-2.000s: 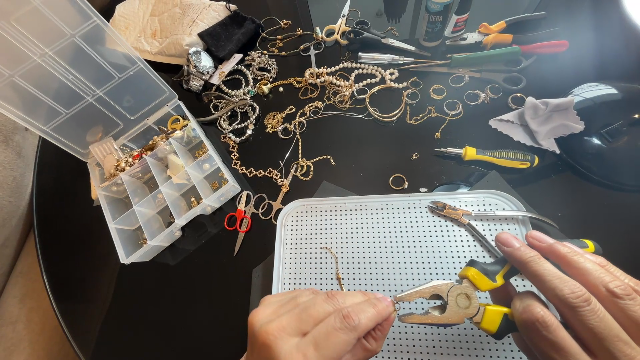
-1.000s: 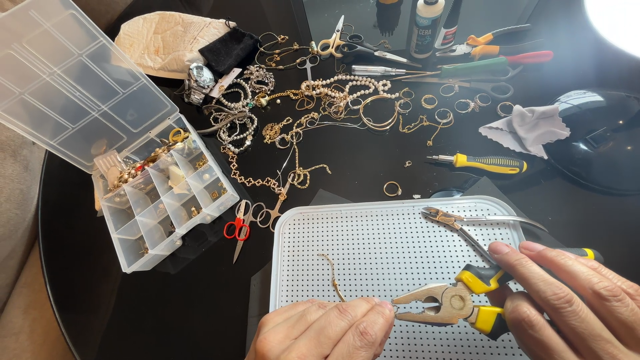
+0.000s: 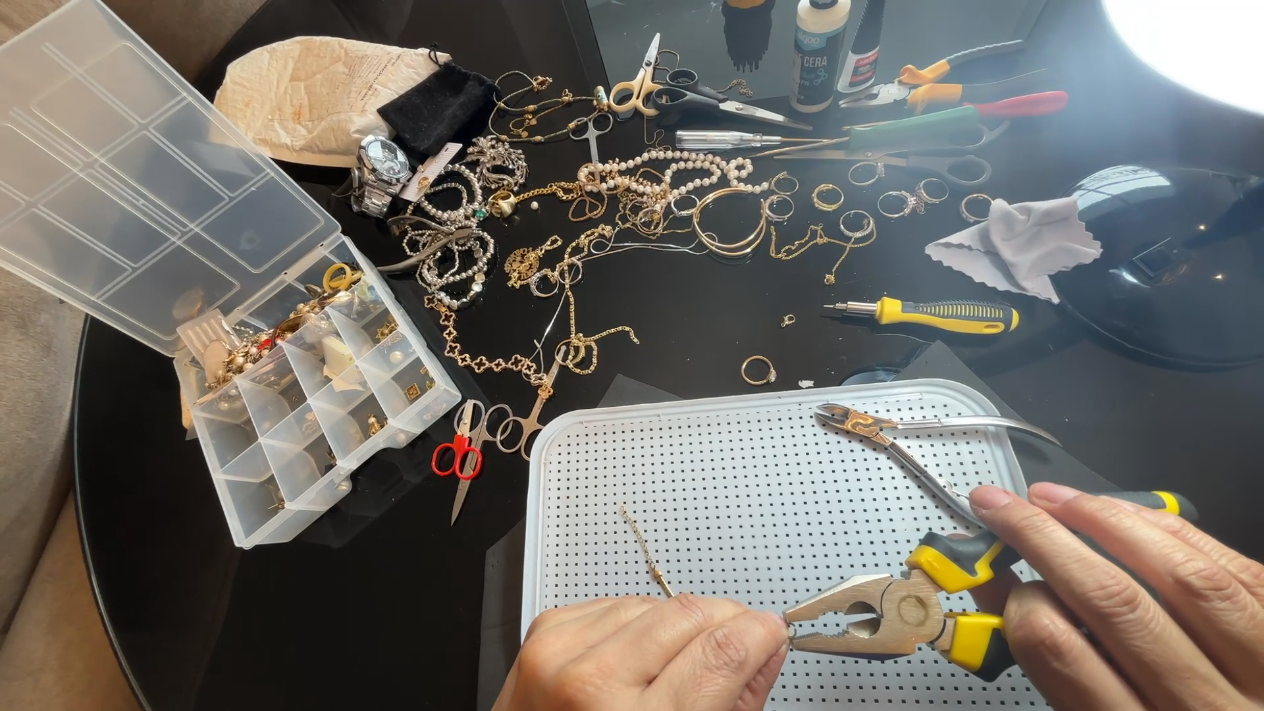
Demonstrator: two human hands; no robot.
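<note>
Over the white perforated tray (image 3: 691, 434), my left hand (image 3: 652, 652) pinches a thin chain (image 3: 642, 543), whose loose end runs up and left from the fingers. Combination pliers (image 3: 879, 617) with yellow and black handles lie level, their jaws slightly apart and their tips at my left fingertips. What sits between the tips is too small to tell. My right hand (image 3: 1116, 602) holds the pliers by the handles, fingers spread over them. Metal nippers (image 3: 859, 423) rest on the tray just beyond the pliers, one handle reaching past its rim.
A clear compartment box (image 3: 326, 425) with jewellery stands open at left. Red-handled scissors (image 3: 459, 454) lie beside it. Necklaces, bracelets and rings spread behind the tray, with a yellow screwdriver (image 3: 938, 315), a grey cloth (image 3: 1017, 242), a green-handled tool (image 3: 913, 130) and bottles (image 3: 820, 59).
</note>
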